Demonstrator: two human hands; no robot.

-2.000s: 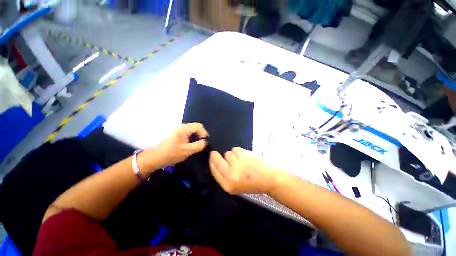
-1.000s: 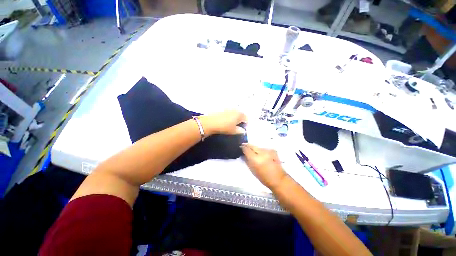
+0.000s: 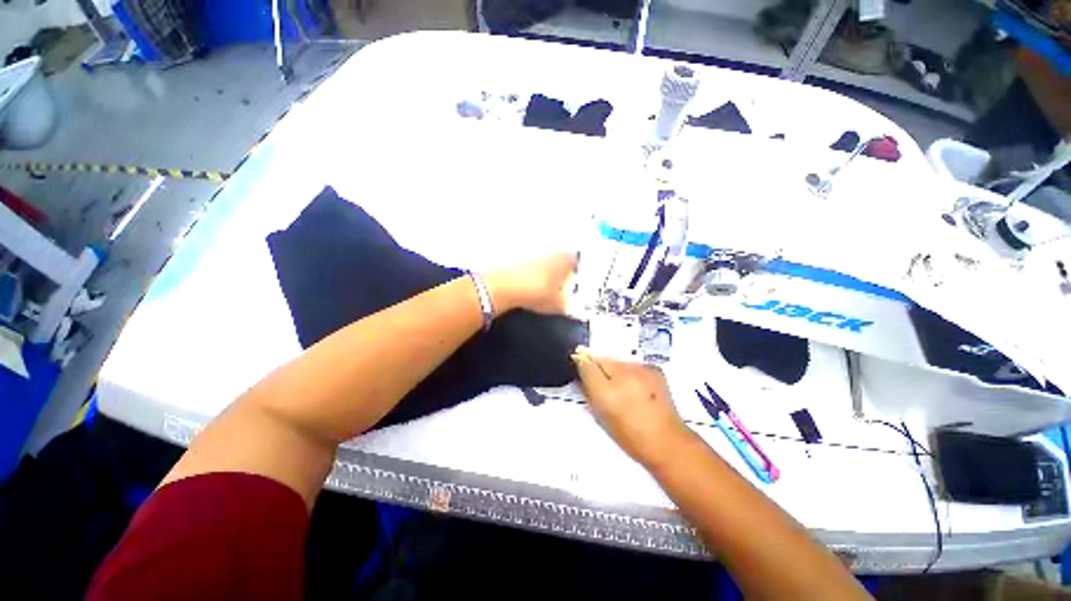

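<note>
A large black garment panel (image 3: 352, 276) lies flat on the white table, its narrow end under the needle area of the sewing machine (image 3: 810, 308). My left hand (image 3: 538, 285) is at the upper edge of that narrow end, its fingertips partly hidden beside the machine head. My right hand (image 3: 622, 393) pinches the lower corner of the panel, just left of the presser foot area (image 3: 640, 329). Whether a smaller piece lies on the panel cannot be told.
Snips (image 3: 738, 434) with pink and blue handles and a small black swatch (image 3: 806, 425) lie right of my right hand. A rounded black patch (image 3: 763, 350) is beneath the machine arm. Black scraps (image 3: 566, 115) lie at the far side. A black box (image 3: 987, 467) with a cable is at far right.
Two seconds ago both hands were over the panel nearer my lap; they moved right to the needle with it. Since one second ago, hands and panel have shifted only slightly.
</note>
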